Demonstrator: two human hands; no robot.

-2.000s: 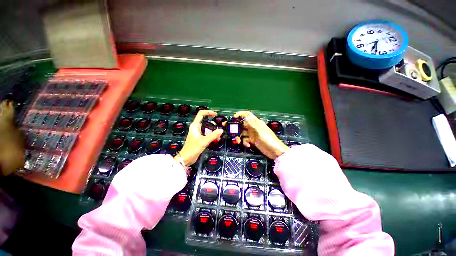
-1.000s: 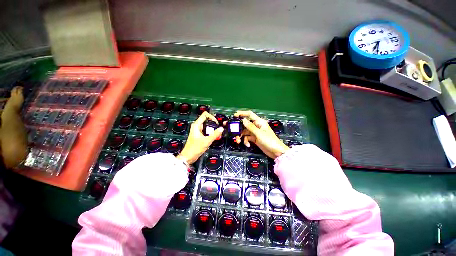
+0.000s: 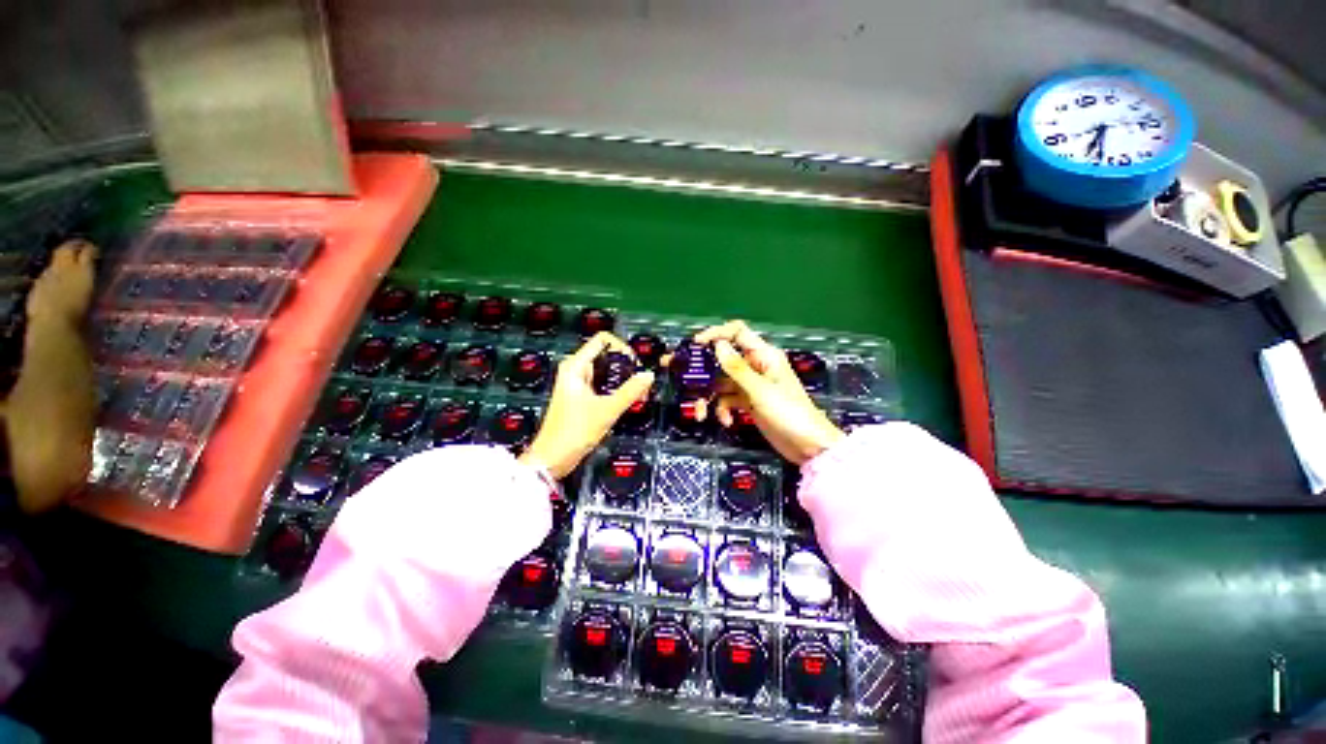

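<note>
My left hand point(image 3: 577, 407) holds a round black module point(image 3: 614, 372) between thumb and fingers. My right hand point(image 3: 766, 395) holds a second one point(image 3: 695, 369), whose face shows purple-white stripes. Both are held side by side above the upper part of a clear blister tray point(image 3: 582, 672). Its pockets hold several black discs with red marks, some with white glare; a few pockets show a bare crosshatch. A second blister tray point(image 3: 323, 381) with red-marked discs lies to the left, partly hidden by my left hand and sleeve.
At far left, another person's hand point(image 3: 55, 378) is beside clear trays point(image 3: 189, 342) on an orange-red mat point(image 3: 381, 218). A beige panel point(image 3: 247, 102) stands behind. At right are a black mat point(image 3: 1134, 378), a blue clock point(image 3: 1105, 135), a white box point(image 3: 1214, 250) and white paper point(image 3: 1291, 407).
The faces of both held modules have changed from a white square to dark, with purple-white stripes on the right one. My hands have barely moved. The other person's hand has shifted right.
</note>
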